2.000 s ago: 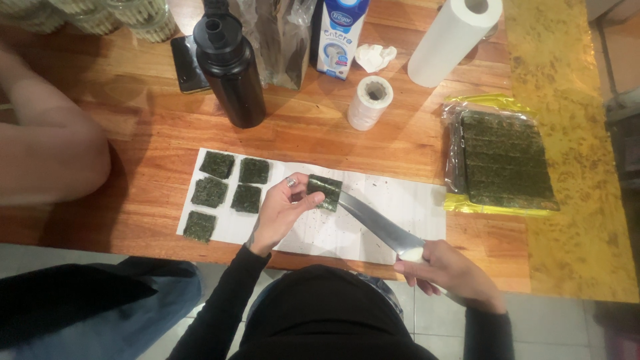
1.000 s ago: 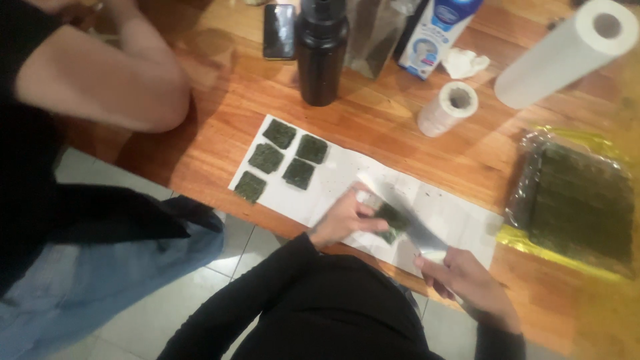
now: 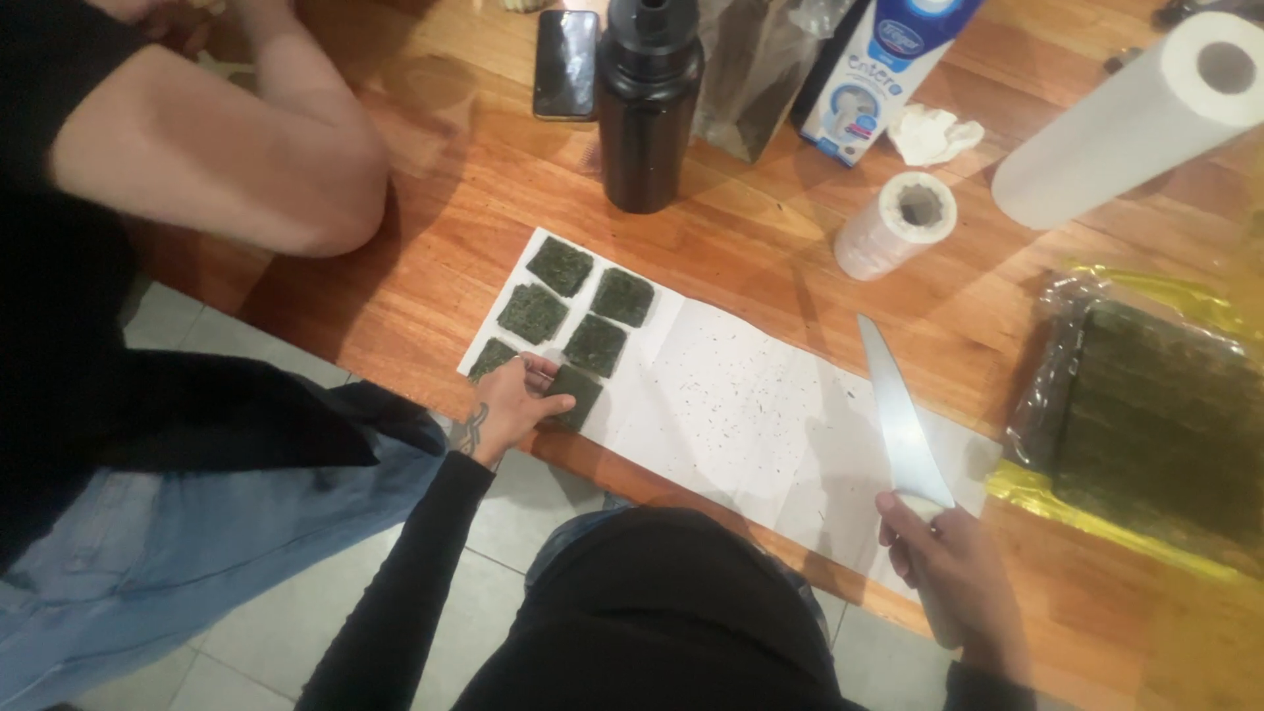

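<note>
Between the thumb and fingers of my left hand (image 3: 512,405) is a dark green nori piece (image 3: 576,397), at the near edge of a long white paper sheet (image 3: 731,415). Several other cut nori pieces (image 3: 595,345) lie in two rows on the sheet's left part, one of them partly behind my left fingers. Dark crumbs dot the sheet's middle. My right hand (image 3: 933,553) grips a knife (image 3: 904,425) by its pale handle, the blade pointing away from me over the sheet's right part. A stack of nori sheets (image 3: 1165,415) lies at the right on clear and yellow wrapping.
Behind the sheet stand a black bottle (image 3: 649,118), a carton (image 3: 879,79), a small roll (image 3: 896,225) and a large paper roll (image 3: 1126,128). A phone (image 3: 566,65) and crumpled tissue (image 3: 933,135) lie there. Another person's bare arm (image 3: 227,158) rests at the left.
My left hand has moved left with a nori piece, away from the knife, to beside the laid pieces. The knife, earlier at the nori in my left hand, is now apart at the right. The view has shifted.
</note>
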